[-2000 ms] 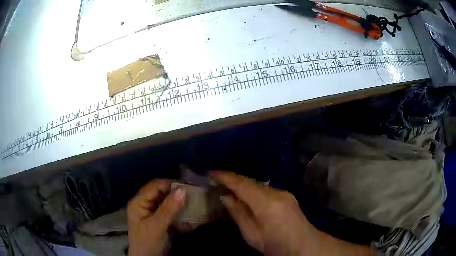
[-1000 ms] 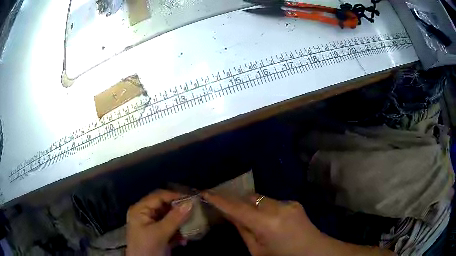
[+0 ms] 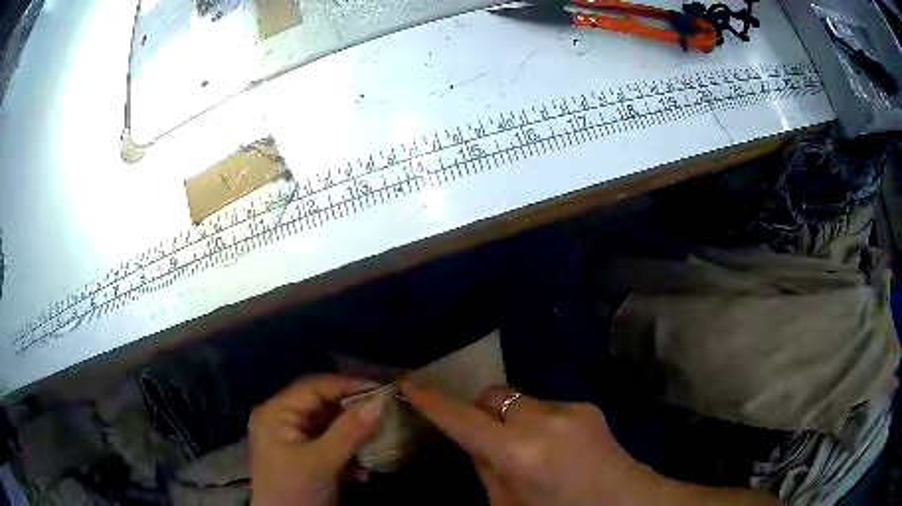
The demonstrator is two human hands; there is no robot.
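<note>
The khaki garment piece (image 3: pixel 465 366) is held in the lap below the table edge, with a flap rising behind the right hand. My left hand (image 3: pixel 307 435) pinches its narrow folded edge between thumb and forefinger. My right hand (image 3: pixel 524 435), with a ring on one finger, has its forefinger tip at that edge, touching or nearly touching the left fingertips. A thin pale line shows at the fingertips; I cannot tell if it is thread, a tool or the fold. Whether the right fingers grip the cloth is unclear.
The white table with a printed ruler (image 3: pixel 415 170) lies ahead. On it are a tan patch (image 3: pixel 235 183) and orange-handled snips (image 3: pixel 643 22). A grey tray (image 3: pixel 856 59) is at the right end. Khaki cloth piles lie at right (image 3: pixel 762 346) and at lower left (image 3: pixel 74 435).
The hands have come together at the folded edge since the first frame, and the cloth flap now stands up behind them. Over the last second the right forefinger straightened slightly. The view has shifted.
</note>
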